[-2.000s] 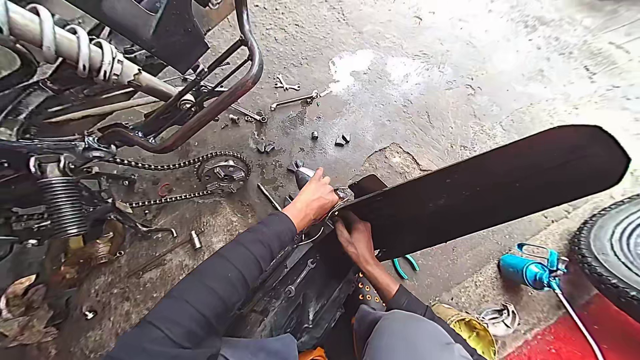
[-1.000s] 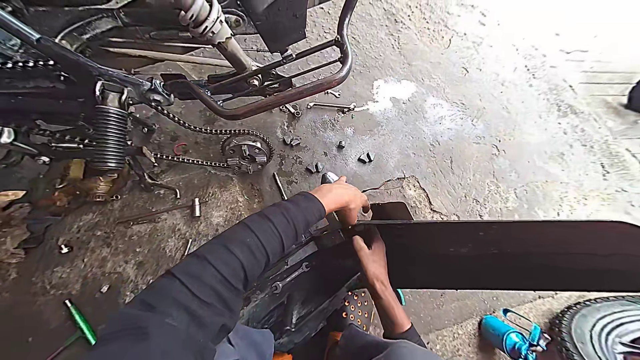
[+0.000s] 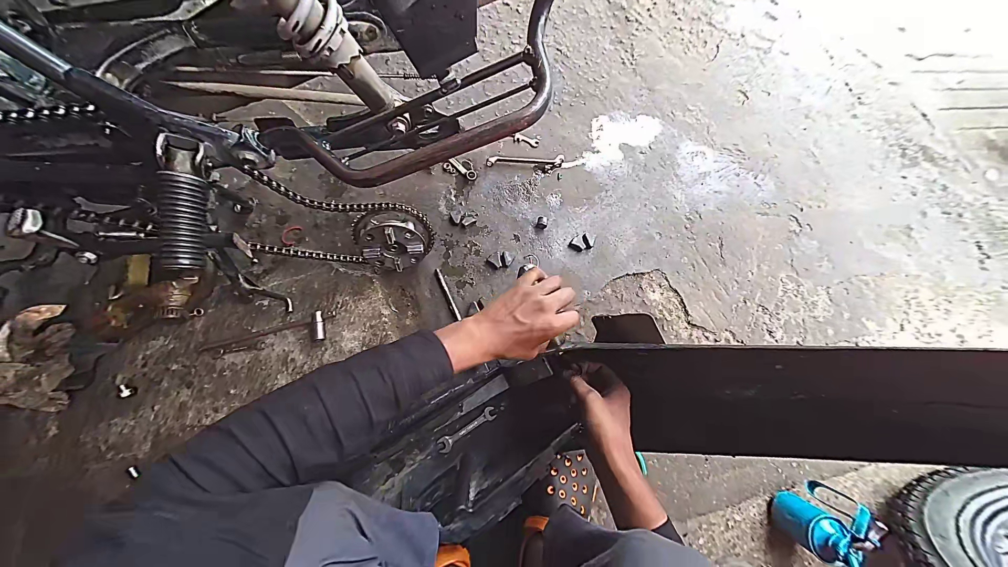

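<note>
My left hand is closed round a tool, mostly hidden, whose dark end shows above the fingers. Close below and to the right, my right hand has its fingers bent at the near end of a long black panel; the fingertips are hard to make out. That end meets a dark, ribbed body part, on which an open-end wrench lies. Past my left hand, small dark blocks lie on the concrete.
At the left stand a vehicle frame with a bent tube bar, a coil spring and a chain on a sprocket hub. Wrenches and a socket tool lie on the floor. A blue canister stands beside a tyre at lower right.
The view has shifted and turned. Both hands stay at the panel's near end. The silver part of the tool seen beyond my left hand earlier is now mostly hidden.
</note>
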